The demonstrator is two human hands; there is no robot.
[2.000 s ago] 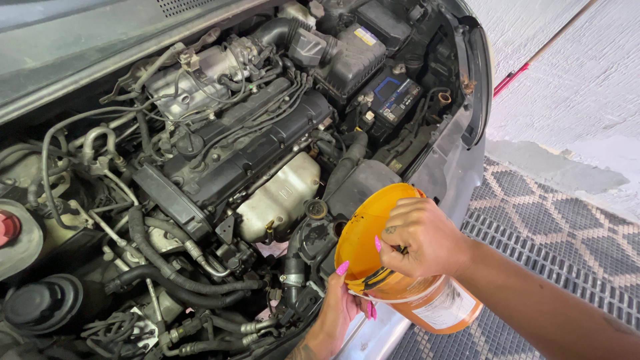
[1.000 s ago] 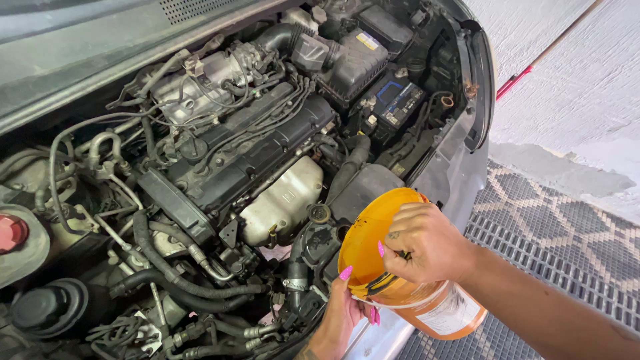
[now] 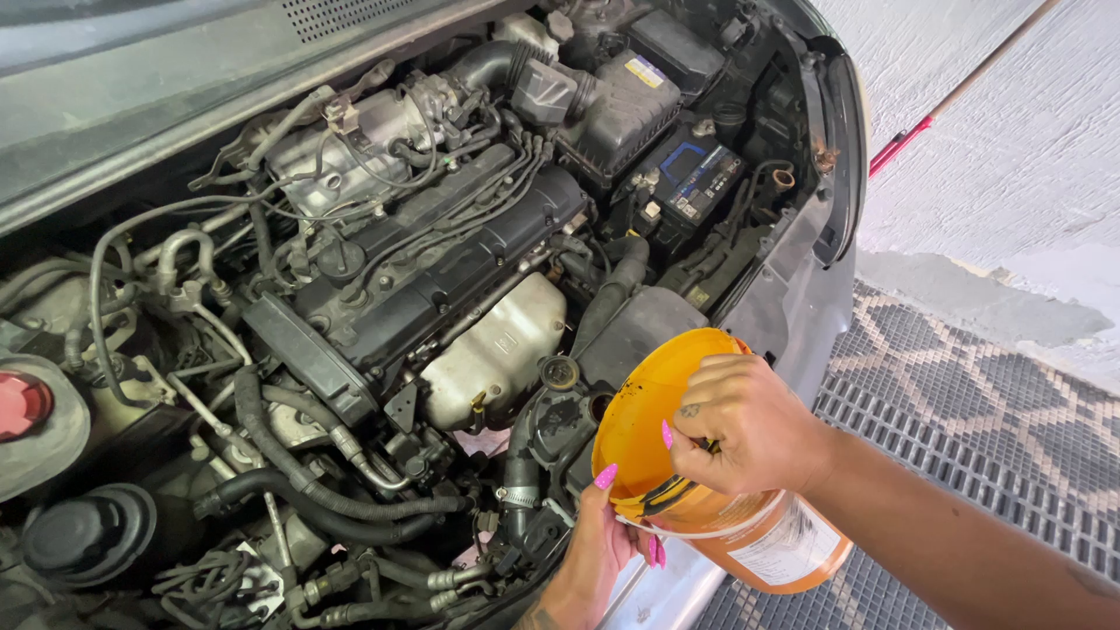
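An orange plastic bucket (image 3: pixel 643 420) with a white label lies tilted over the front edge of the car's engine bay, its mouth toward the engine. My left hand (image 3: pixel 599 542) grips its lower rim, thumb on the inner side. Above it, my right hand (image 3: pixel 739 424) is closed at the bucket's mouth, over a dark object that shows only in small part; what it is I cannot tell. Dark smears mark the bucket's rim. Just left of the bucket are a round metal-and-rubber cap (image 3: pixel 559 373) and a round opening (image 3: pixel 600 406), partly hidden by the rim.
Around the bucket lie the engine's black cover (image 3: pixel 437 280), the exhaust heat shield (image 3: pixel 499 350), a black radiator hose (image 3: pixel 518 464) and the car battery (image 3: pixel 687 179). A red cap (image 3: pixel 22 404) is at far left. Beyond the fender are a floor grate (image 3: pixel 962 464) and a white wall (image 3: pixel 989 175).
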